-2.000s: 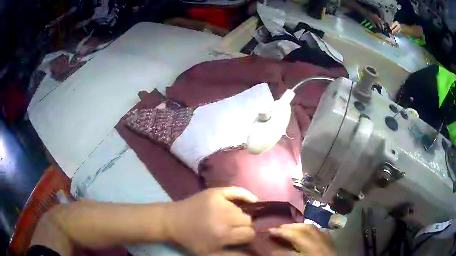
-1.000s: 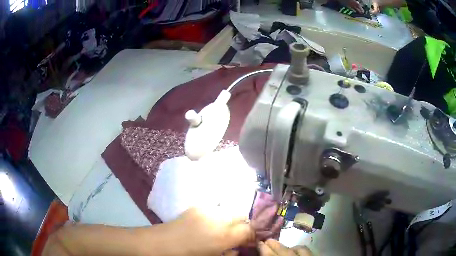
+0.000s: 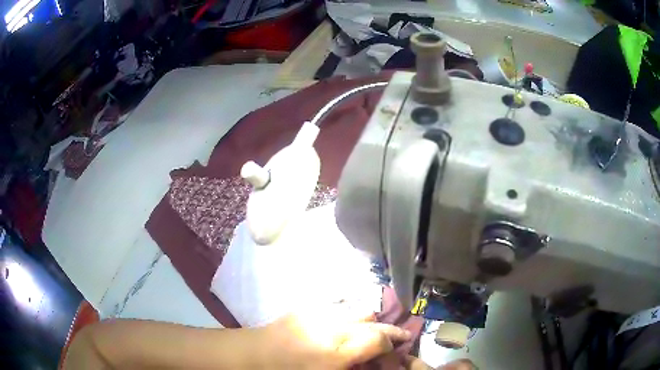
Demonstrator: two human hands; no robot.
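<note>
Maroon lining fabric lies on the white table, with a flecked tweed piece and a white-backed piece on it. The white-backed piece is brightly lit and reaches the needle area of the sewing machine. My left hand grips maroon cloth just left of and below the presser foot, its fingers overexposed. My right hand is mostly cut off by the bottom edge; its fingertips show beside the cloth, their grip unclear. The machine head hides part of the fabric.
A white lamp on a bendy neck hangs over the fabric. A beige knob sits right of the needle. Dark snips lie on the machine bed. Scraps pile behind the table. An orange basket stands at the lower left.
The view has shifted, with the machine head now larger and nearer the middle. The white-backed piece has come down over the pink-lit lining by the needle. Both hands are lower in view.
</note>
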